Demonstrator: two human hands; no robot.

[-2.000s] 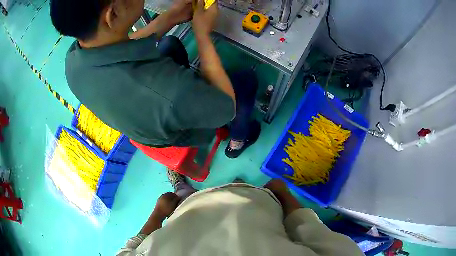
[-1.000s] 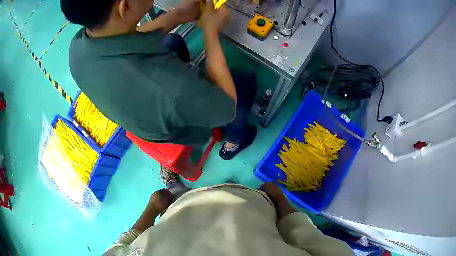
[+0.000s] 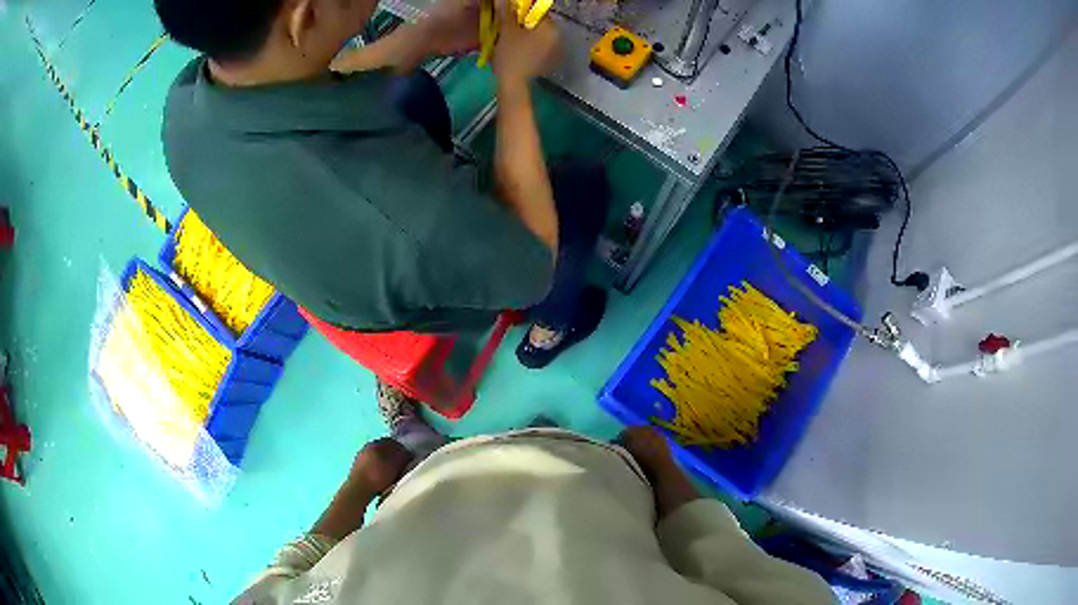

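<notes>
My left hand [image 3: 384,463] is small and dark at the left edge of my light shirt; its fingers cannot be made out. My right hand [image 3: 648,454] shows only partly at the shirt's right edge, fingers hidden. Nothing is visible in either. Nearest in front, yellow plastic strips [image 3: 739,366] lie in a loose heap in a blue bin [image 3: 630,384] on the floor at right. A seated person [image 3: 355,201] in a dark green shirt holds other yellow strips [image 3: 532,12] over the grey press table [image 3: 638,112].
The person sits on a red stool [image 3: 408,360]. Two blue bins of neat yellow strips [image 3: 177,343] stand at left, the nearer partly under clear film. A yellow box with a green button [image 3: 621,56] is on the table. Black cables [image 3: 828,189] and white pipes [image 3: 1028,266] are at right.
The view has shifted slightly. The seated person's hands have moved a little right in the picture, and the strips in them now show spread apart. My hands have barely moved.
</notes>
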